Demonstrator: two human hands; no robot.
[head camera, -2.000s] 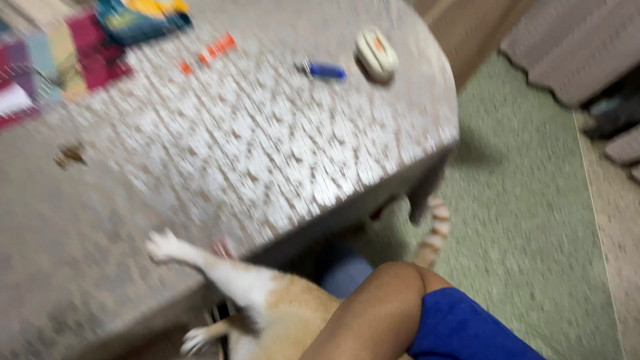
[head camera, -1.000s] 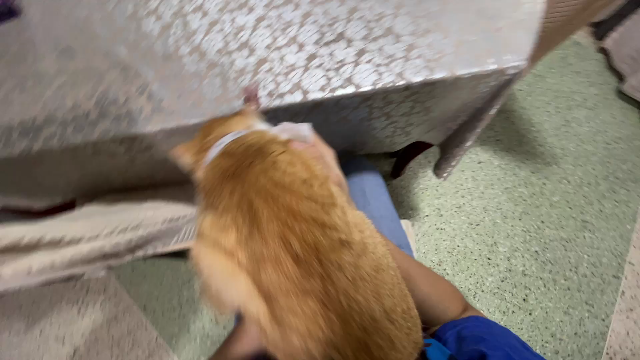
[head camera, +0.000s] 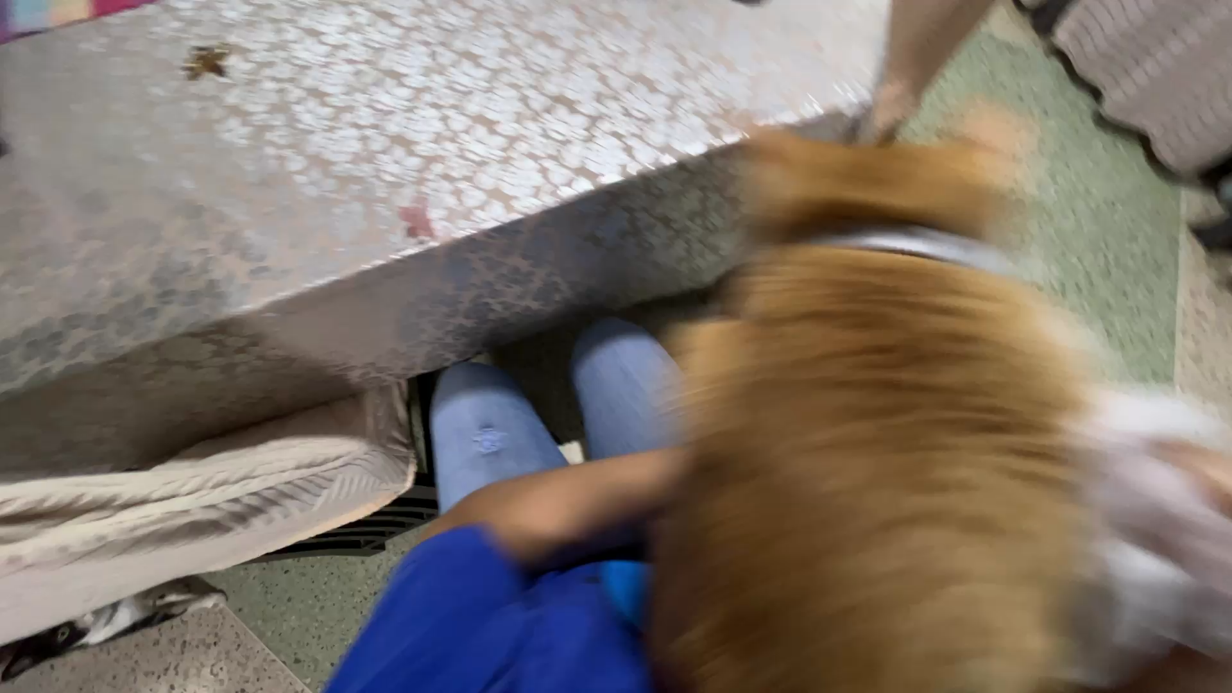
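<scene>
An orange cat (head camera: 876, 433) with a pale collar (head camera: 914, 245) fills the middle right, blurred, its back toward the camera and its head near the table corner. My left forearm, below a blue sleeve, passes behind the cat's body, which hides my left hand. At the right edge, blurred skin of what looks like my right hand (head camera: 1198, 472) lies beside the cat's flank, next to something white and blurred; its grip cannot be made out. My knees in light blue jeans (head camera: 491, 433) are at the table's edge.
A table with a shiny patterned cloth (head camera: 462, 106) spans the top, bearing a gold star-shaped piece (head camera: 206, 63) and a reddish spot (head camera: 418, 221). At left is a chair with a beige cover (head camera: 289, 481); a grey, black and white animal (head camera: 115, 618) lies low beneath. Pleated fabric (head camera: 1145, 77) hangs upper right.
The cat has moved right, away from the table's front edge, and now faces the table corner. Two seconds ago one of its paws reached over the tabletop. The view has shifted.
</scene>
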